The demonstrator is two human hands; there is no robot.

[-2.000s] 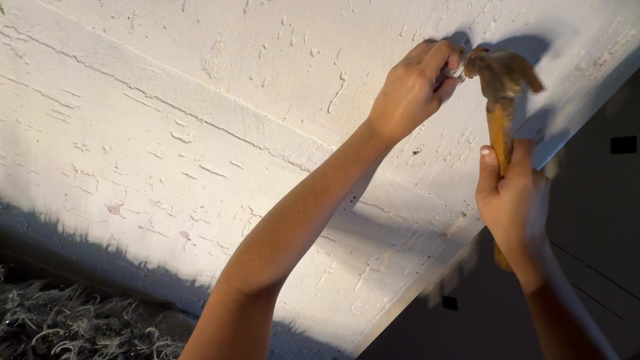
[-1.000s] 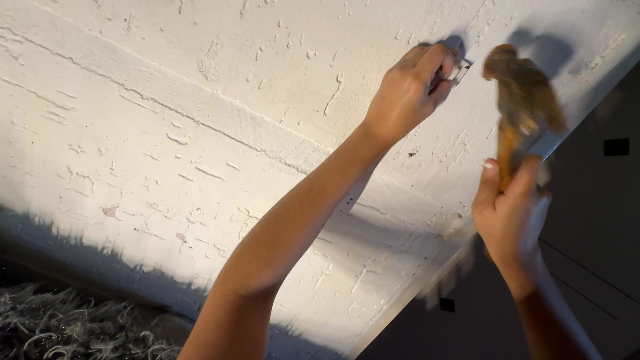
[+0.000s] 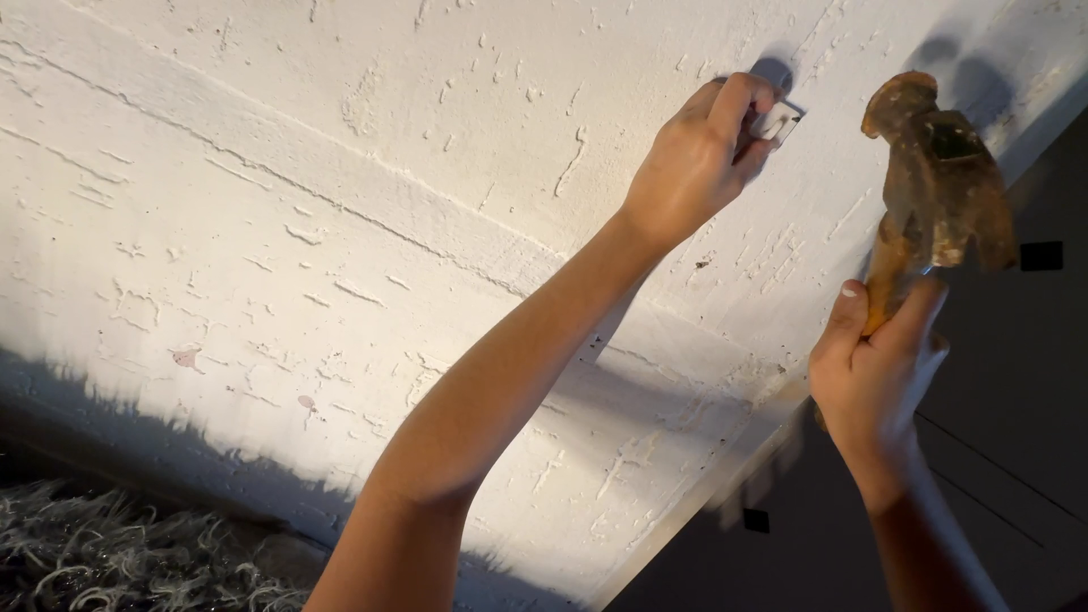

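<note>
My left hand [image 3: 697,157] pinches a small white plastic clip [image 3: 775,123] against the rough painted wall [image 3: 408,212]. The clip looks like a cable clip; whether a nail is in it cannot be told. My right hand [image 3: 880,365] grips the orange-yellow handle of a rusty claw hammer [image 3: 943,170]. The hammer's head is up to the right of the clip, apart from it, with its round face turned toward the clip and its claw pointing down to the right. The lower handle is mostly hidden by my right hand.
A dark surface with small black squares [image 3: 1041,256] lies beyond the wall's pale edge [image 3: 680,527] at the right. Grey shaggy material [image 3: 127,552] fills the lower left corner. Raised cracks and peeling paint mark the wall.
The hammer head has moved from beside the fingers of my left hand out to the right, away from the clip. My left hand has stayed at the same spot on the wall.
</note>
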